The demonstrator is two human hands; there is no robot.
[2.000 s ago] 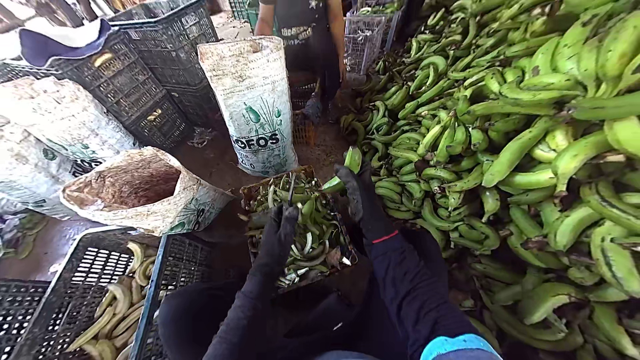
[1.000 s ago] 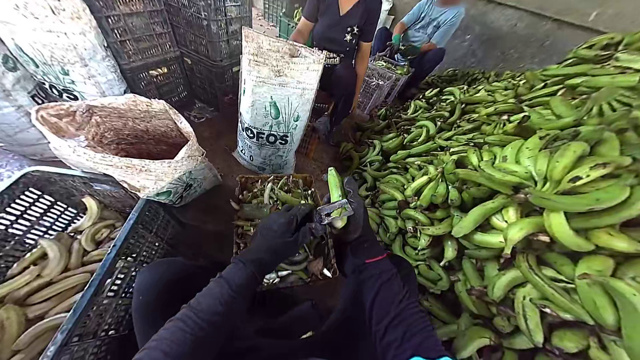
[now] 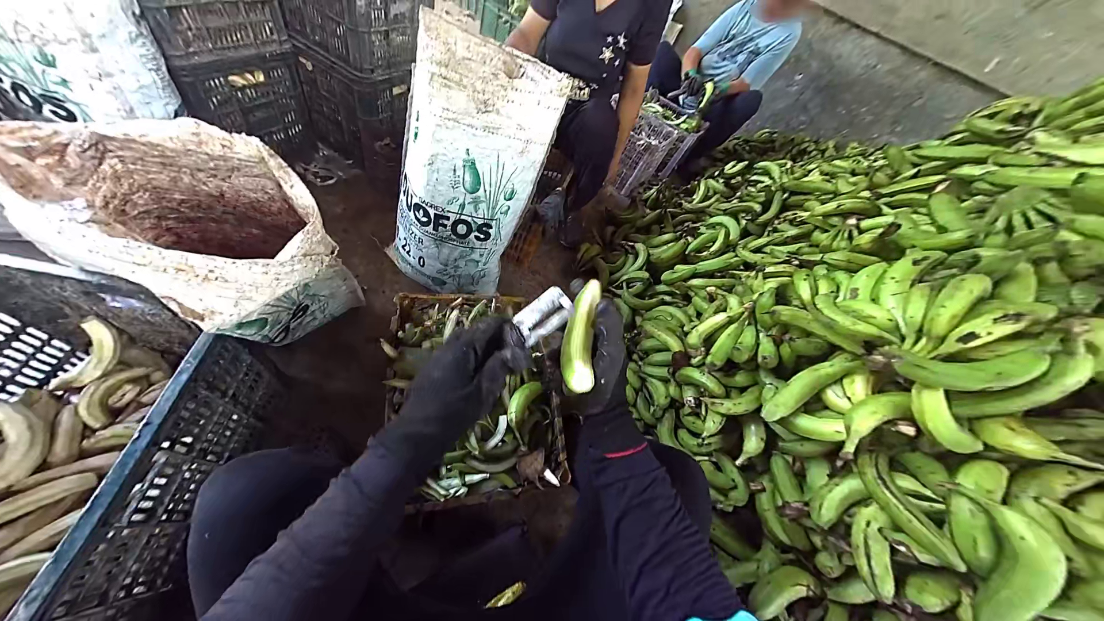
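Observation:
My left hand (image 3: 466,371), in a black glove, grips a metal peeler (image 3: 543,316) whose head points up and right. A green plantain (image 3: 580,338), partly peeled with a pale cut lower end, stands nearly upright in my gloved right hand (image 3: 605,362). The peeler is just left of the plantain; whether they touch is not clear. Below both hands a crate (image 3: 565,444) holds green peel strips (image 3: 492,431). A large heap of green plantains (image 3: 862,345) lies to the right of my right hand.
Peeled plantains (image 3: 52,466) lie in a black plastic crate (image 3: 164,457) at the left. An open woven sack (image 3: 319,276) and an upright white sack (image 3: 474,164) stand beyond. Stacked crates (image 3: 241,95) are behind. Two people (image 3: 595,86) sit near a grey crate (image 3: 647,151).
The peeler was over the plantain a second ago and is now beside it, to the left. More pale flesh shows on the plantain. The view has swung since two seconds ago.

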